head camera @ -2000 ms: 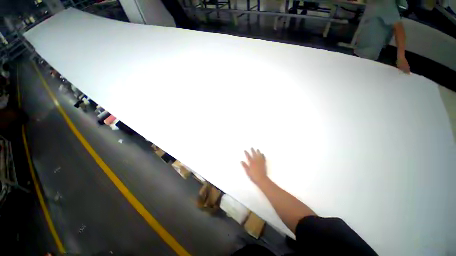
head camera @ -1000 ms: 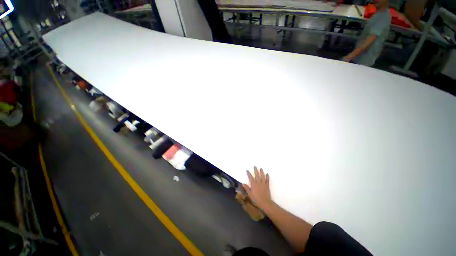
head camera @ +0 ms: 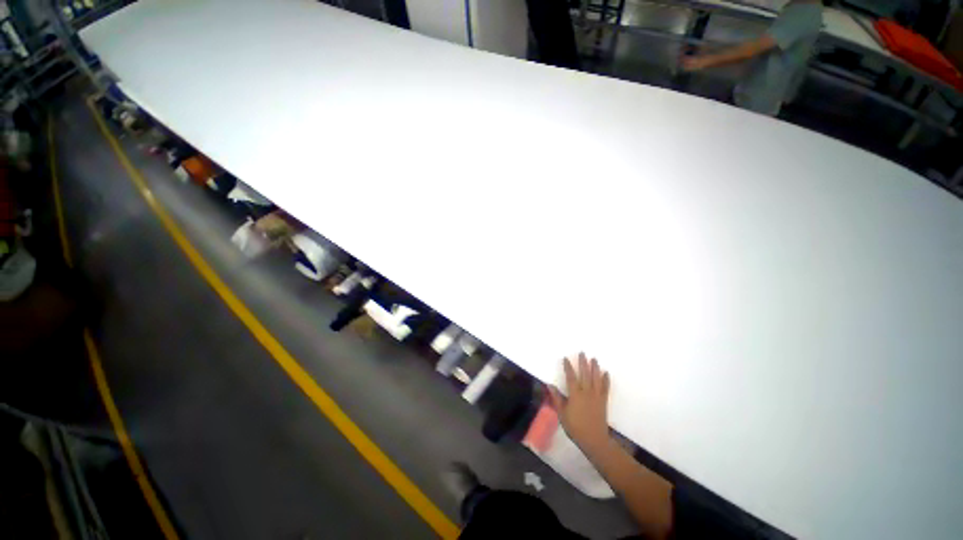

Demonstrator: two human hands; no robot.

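White fabric (head camera: pixel 507 200) lies flat over the long table and covers the top in view, with no clear fold showing. My right hand (head camera: pixel 585 397) is palm down on the fabric at the near edge, fingers spread and holding nothing. The thumb is at the edge. My left hand is not in view.
A person (head camera: pixel 779 63) in a grey-green shirt stands at the far edge, one arm held out. Scraps and bundles (head camera: pixel 385 316) lie below the near edge. Yellow lines (head camera: pixel 253 338) run along the grey floor. Orange material (head camera: pixel 917 47) is on another table at the upper right.
The view has moved along the table. My right hand has gone from on the fabric to its near edge, still flat. The other person's hand has left the far edge, and the arm is now stretched out.
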